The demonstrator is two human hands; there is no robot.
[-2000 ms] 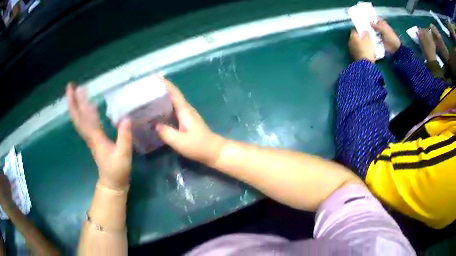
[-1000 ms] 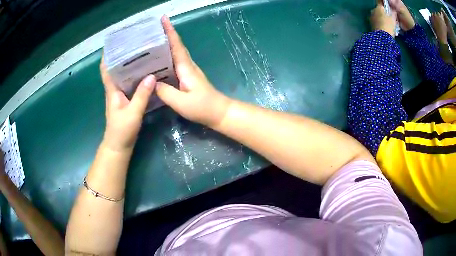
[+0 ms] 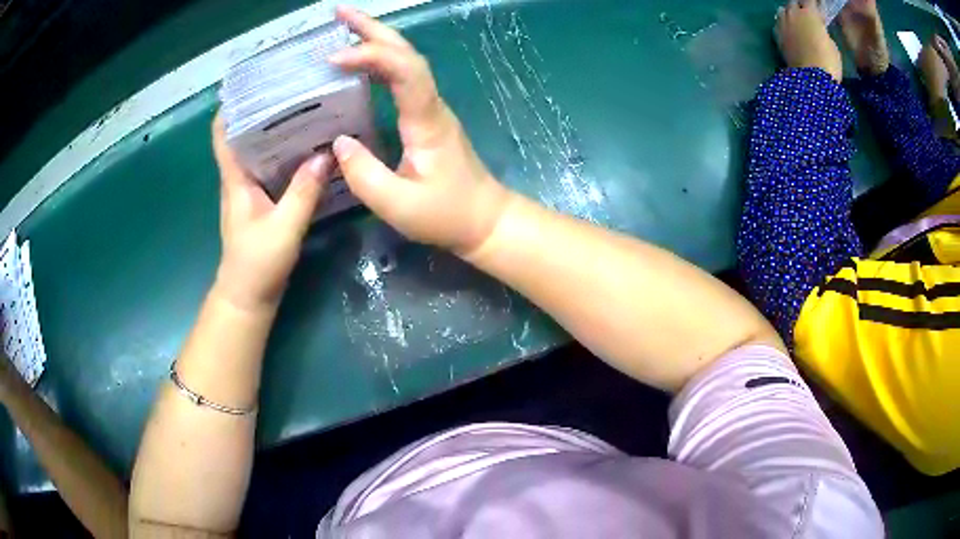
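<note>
A thick leaflet stack (image 3: 290, 100), white with short black bars on its near face, is held above the green bench (image 3: 442, 305) at the upper left. My left hand (image 3: 258, 221) grips it from the left side and below, with the thumb on the near face. My right hand (image 3: 421, 158) is at its right side. The right thumb presses the near face beside the left thumb, and the right fingers are bent over the top right edge. The far sides of the stack and the left fingertips are hidden.
A pale rail (image 3: 137, 103) runs along the bench's far edge. At left, a person's forearm (image 3: 63, 447) lies by fanned leaflets (image 3: 19, 316). At right, a person in a yellow top (image 3: 895, 368) and dotted blue sleeves (image 3: 800, 179) holds a sheet, partly cut off.
The stack was blurred with my left hand open and away from it; both hands now hold it. My right fingers have since bent over its top edge. The neighbour's sheet has moved mostly out of view.
</note>
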